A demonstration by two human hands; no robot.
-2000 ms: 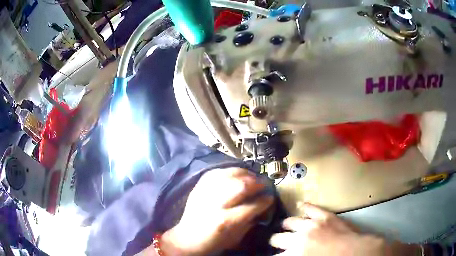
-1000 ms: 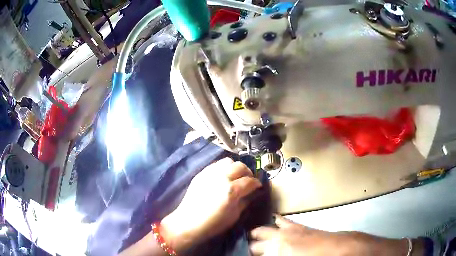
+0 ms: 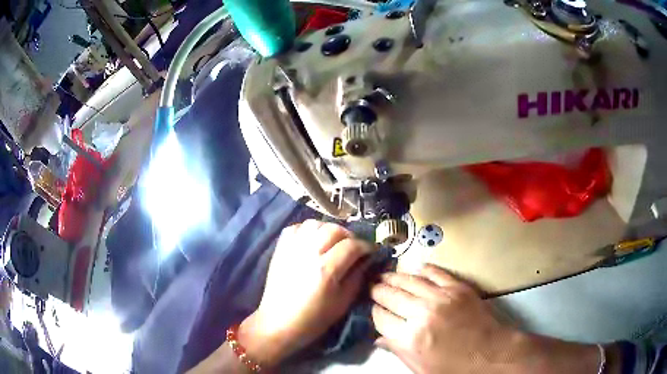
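The dark purple-navy garment piece (image 3: 219, 270) lies crumpled left of and under the head of the cream sewing machine (image 3: 453, 80). My left hand (image 3: 314, 274) rests on the cloth with bent fingers, just in front of the needle area. My right hand (image 3: 439, 318) lies close beside it, its fingertips at the cloth edge below the tension knob (image 3: 393, 232). The cloth passes between both hands. The needle and presser foot are hidden behind the knobs and my left hand. Whether the fingers pinch the cloth is partly hidden.
A red plastic bag (image 3: 545, 186) lies under the machine arm. A glaring work lamp (image 3: 174, 193) hangs over the cloth at left. A teal-green tube (image 3: 263, 25) hangs above the head. Yellow-green snips (image 3: 632, 248) lie at the bed's right edge. Another red bag (image 3: 77, 190) is far left.
My right hand has moved up and inward, closer to my left hand and the needle area. My left hand has shifted slightly up and left. The cloth between the hands has shifted, showing a paler area below.
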